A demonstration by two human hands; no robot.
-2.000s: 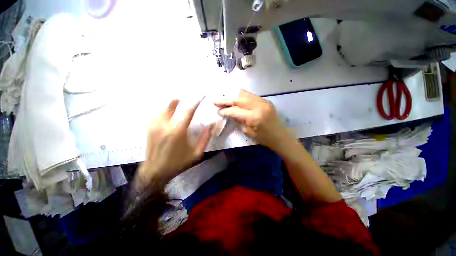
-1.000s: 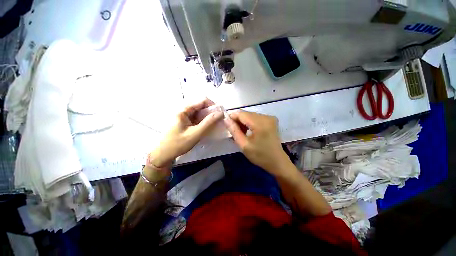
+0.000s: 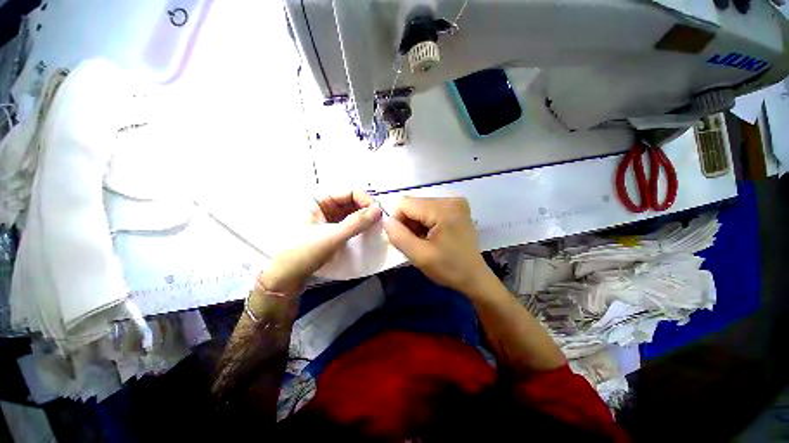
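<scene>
A small pale fabric piece (image 3: 362, 253) is held between my two hands at the front edge of the white machine table. My left hand (image 3: 324, 234) pinches it with thumb and fingers. My right hand (image 3: 434, 235) pinches it close beside, fingertips almost touching the left ones. The fingers hide part of the piece. The needle and presser foot area (image 3: 372, 131) of the sewing machine (image 3: 536, 35) is just beyond my fingertips, and the fabric is not under it. Glare washes out the table left of the needle.
A stack of pale cut pieces (image 3: 78, 208) lies at left. A smartphone (image 3: 487, 102) lies under the machine arm. Red-handled scissors (image 3: 646, 179) and a tan-framed object (image 3: 713, 145) are at right. A heap of pale pieces (image 3: 619, 285) hangs below the edge. A lilac case (image 3: 170, 39) is upper left.
Two seconds ago my hands were apart and blurred; now they meet at the fabric piece. Since one second ago they have shifted only slightly, and more of the piece shows below the fingers.
</scene>
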